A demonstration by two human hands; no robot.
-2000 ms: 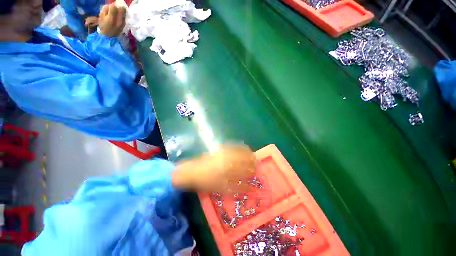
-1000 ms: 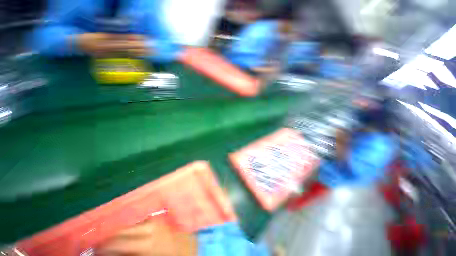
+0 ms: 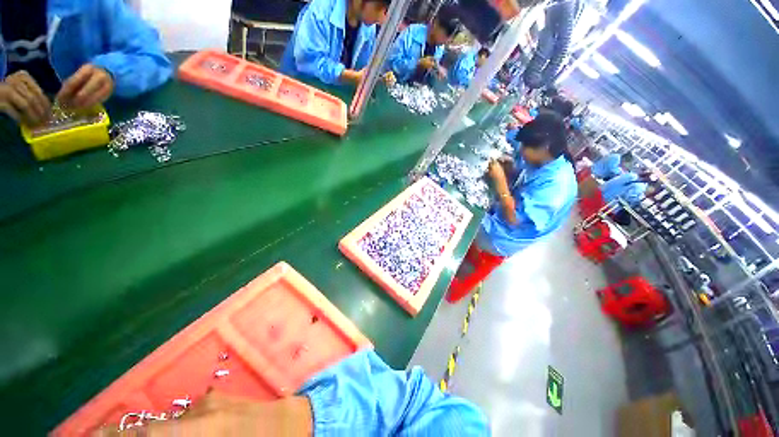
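The salmon-red compartment tray (image 3: 295,273) lies in front of me at the lower left, running off the bottom edge. Its far right well holds only a few tiny bits. The well beside it has a few small silver fittings (image 3: 154,416) near my fingers. My right hand (image 3: 243,418) is low over the tray, coming in from the right in a light blue sleeve and cut off by the bottom edge. Its fingertips are hidden, so I cannot tell whether it holds anything. My left hand is out of the picture.
A neighbouring tray (image 3: 352,246) full of silver parts lies to the right. Across the green belt are a long red tray (image 3: 184,68), a yellow box (image 3: 38,147) under a person's hands and a silver heap (image 3: 147,132). Another worker sits at right.
The view has swung right from the white heap to the full tray and the people along the line. My left hand, seen over the tray two seconds ago, is gone; my right hand shows.
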